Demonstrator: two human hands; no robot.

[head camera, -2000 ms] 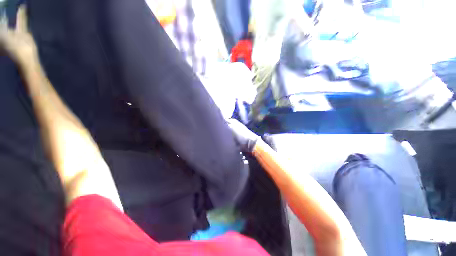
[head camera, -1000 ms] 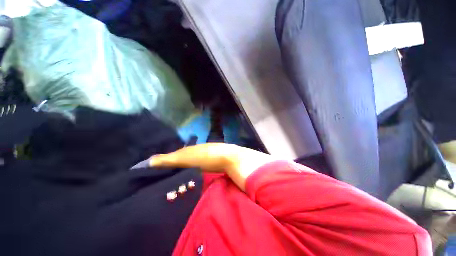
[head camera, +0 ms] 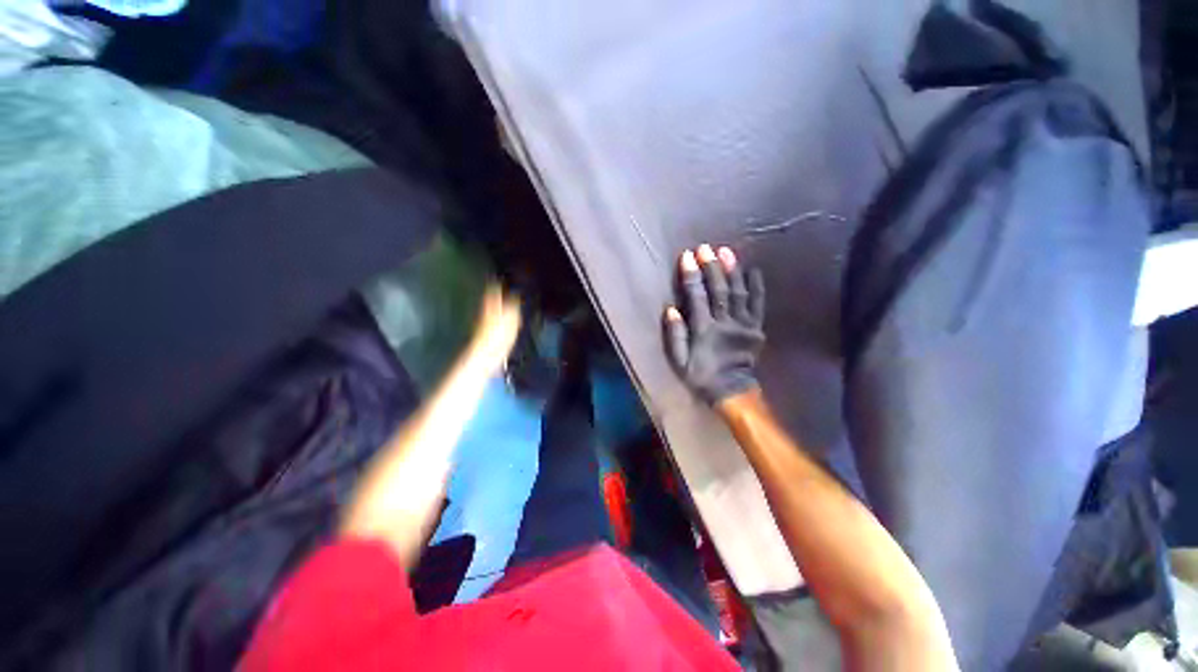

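Observation:
My right hand [head camera: 720,328] wears a dark grey glove with bare fingertips. It lies flat, fingers apart and empty, on the grey padded table [head camera: 657,92]. My left hand [head camera: 499,322] is bare and blurred, left of the table edge, beside the dark garment; whether it touches anything is unclear. The dark garment [head camera: 197,276] lies in a heap at the left, its near part creased. A rounded, dark grey padded sleeve board [head camera: 998,355] stands over the right side of the table.
A pale green bundle [head camera: 132,145] is at the upper left. A white bar [head camera: 1169,278] juts out at the right edge. Dark cloth [head camera: 1117,551] hangs at the lower right. A black piece [head camera: 979,50] lies behind the sleeve board. Light blue material [head camera: 506,460] shows below my left hand.
The view has swung toward the table. My gloved right hand has moved from the dark garment onto the table. My left hand has come into view again near the table edge.

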